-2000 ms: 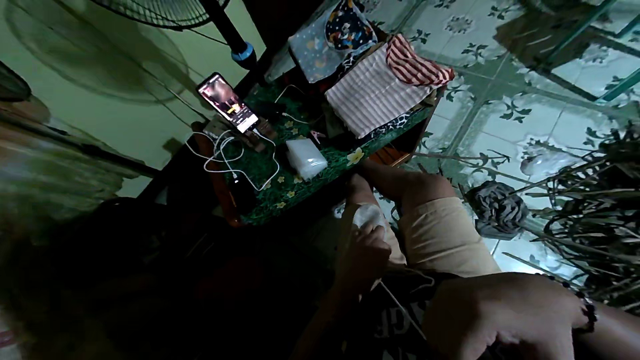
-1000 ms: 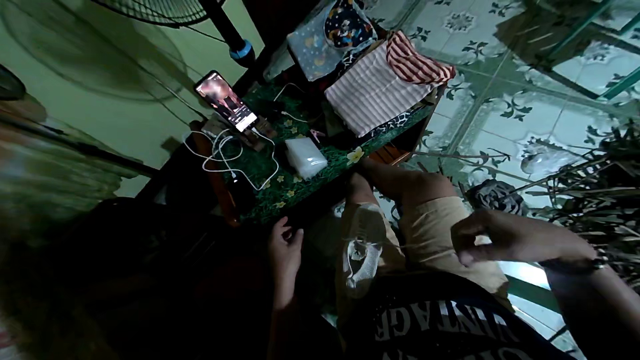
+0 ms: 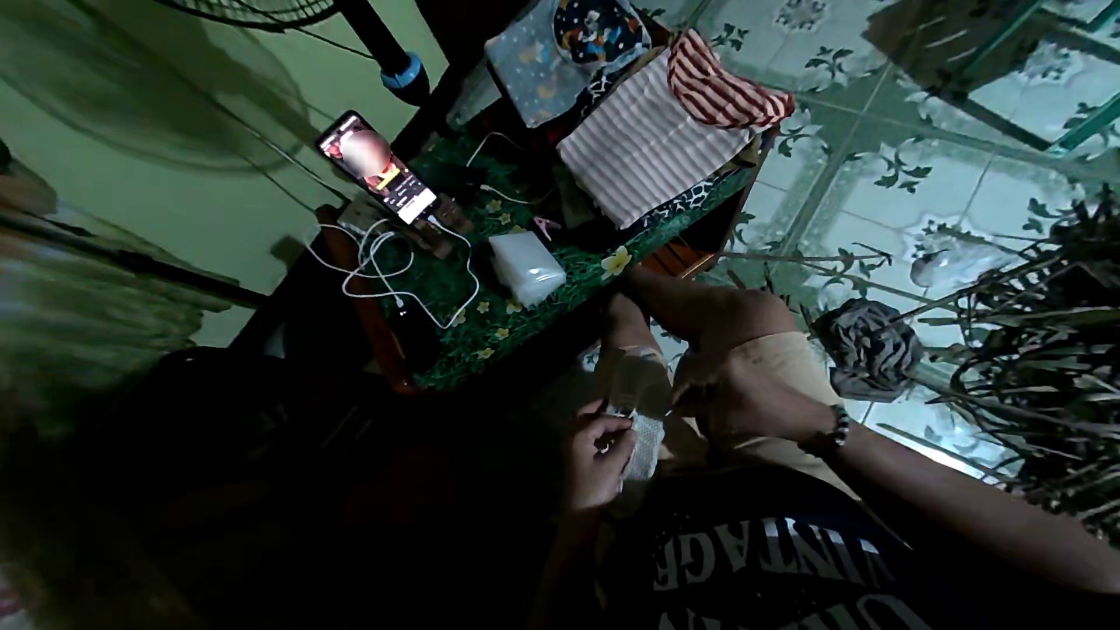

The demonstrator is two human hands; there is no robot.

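Observation:
Over my lap, my left hand (image 3: 602,457) pinches the edge of a small pale piece of fabric or mesh (image 3: 644,444), its fingertips at the upper left edge. My right hand (image 3: 751,394), with a beaded bracelet at the wrist, is over the other thigh, a little to the right of the pale piece. Its fingers are in shadow, so whether they hold something cannot be told. Beyond my knees, a white plastic-wrapped packet (image 3: 528,268) lies on the green floral tablecloth (image 3: 486,337).
A lit smartphone (image 3: 376,168) leans on a stand beside a coiled white cable (image 3: 372,254). Folded striped cloth (image 3: 652,140) lies at the table's right. A fan (image 3: 404,74) stands behind. Dry plant branches (image 3: 1041,350) and a dark ruffled object (image 3: 868,348) are at the right.
One second ago my hands were wide apart, with the pale piece lying on my thigh. Now my left hand has hold of it, and my right hand has moved in closer.

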